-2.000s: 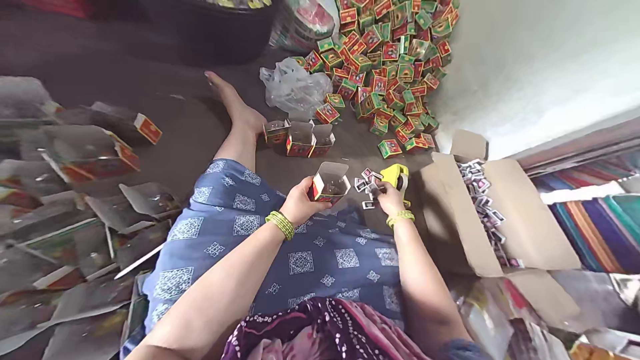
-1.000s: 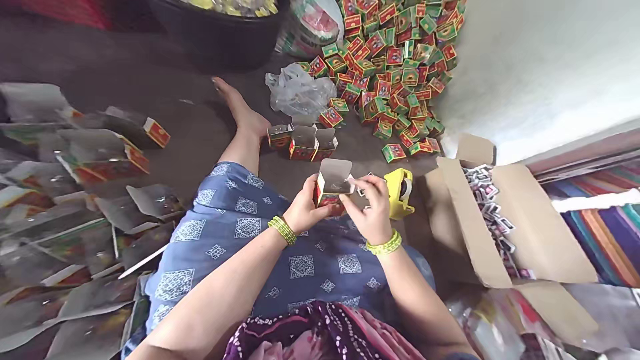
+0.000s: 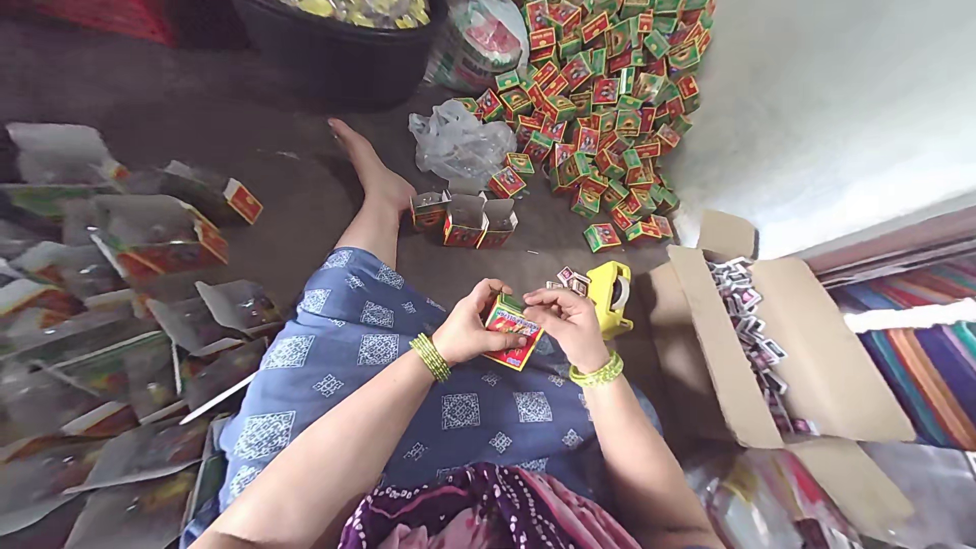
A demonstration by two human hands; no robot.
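My left hand (image 3: pixel 476 324) holds a small red, green and yellow printed carton (image 3: pixel 513 333) above my lap, thumb across its printed front. The carton's top looks closed. My right hand (image 3: pixel 566 320) touches the carton's upper right edge with bent fingers; whether it pinches something there is hidden. Just right of that hand lies a yellow tape dispenser (image 3: pixel 612 299) with a roll in it. A few small printed packets (image 3: pixel 572 280) lie between hand and dispenser. Several open cartons (image 3: pixel 465 221) stand upright on the floor beyond my lap.
Many closed cartons (image 3: pixel 610 114) form a heap at the back, beside a clear plastic bag (image 3: pixel 461 141) and a black tub (image 3: pixel 343 53). Open cartons (image 3: pixel 152 229) crowd the left side. A cardboard box (image 3: pixel 709 343) with small packets stands at the right, near stacked coloured cloth (image 3: pixel 923 366).
The carton in my left hand stood open with its flap up; now its top is down and its printed front shows. My right hand has moved from the small packets to the carton.
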